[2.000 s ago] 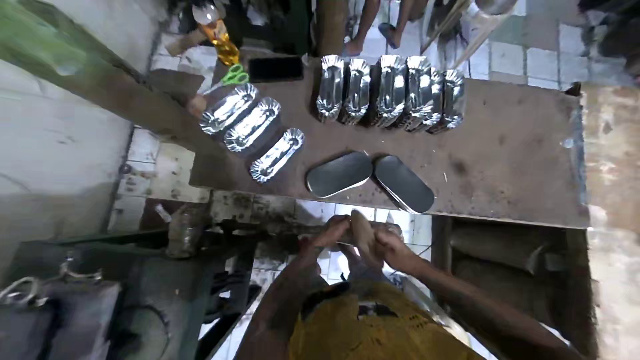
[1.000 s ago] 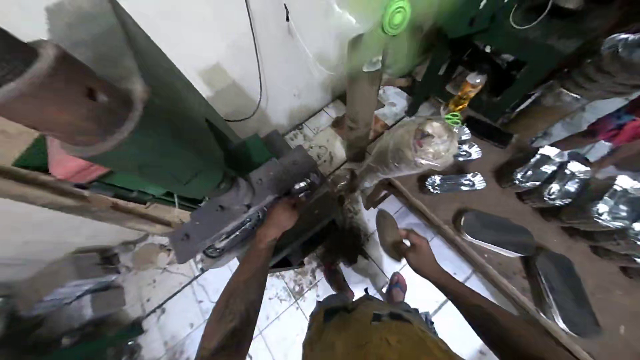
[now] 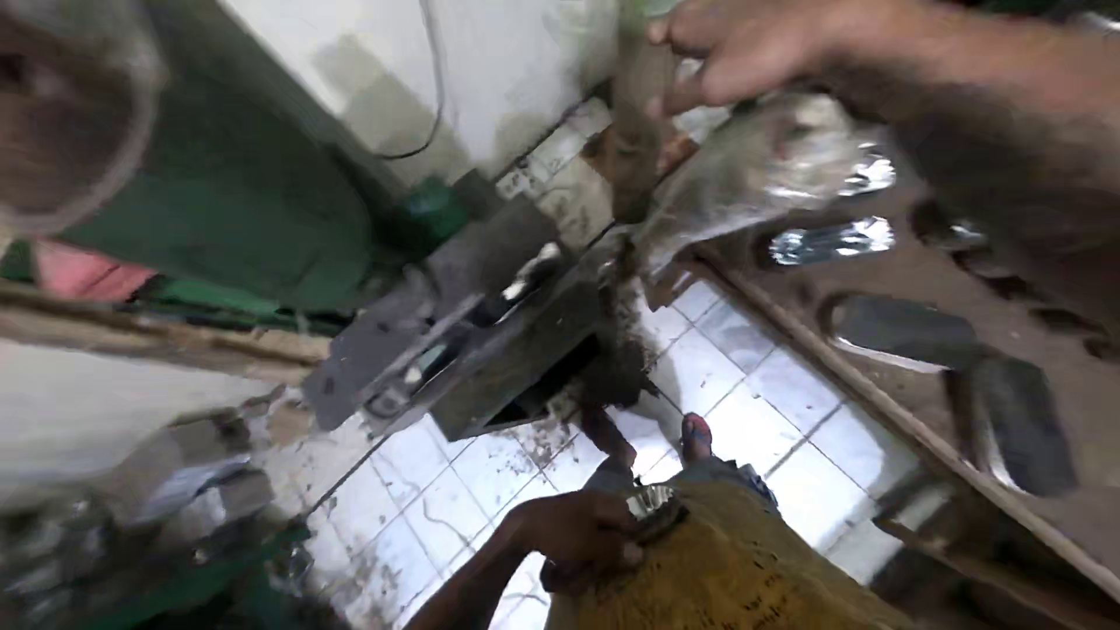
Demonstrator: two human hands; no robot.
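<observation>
My left hand [image 3: 595, 534] is shut on a small fluted foil tray [image 3: 652, 503], close in front of the yellow cloth at my waist. My right hand [image 3: 717, 57] reaches up to the top right, its fingers spread near a post; nothing shows in it, though it is blurred. Below that forearm, a shiny foil tray [image 3: 831, 242] lies on the brown table. Two dark oval plates [image 3: 906, 331] with bright edges lie further down the table. The metal press bed [image 3: 437, 306] stands in front of me.
A large green machine body [image 3: 236, 166] fills the upper left. A plastic-wrapped bundle [image 3: 752, 175] leans between the press and the table edge [image 3: 875, 402]. White floor tiles [image 3: 744, 411] and my feet show below. Metal clutter lies at the lower left.
My left hand has drawn back from the press to my waist, now with a foil tray. My right hand has gone up from beside the table; the flat oval piece it held is out of sight.
</observation>
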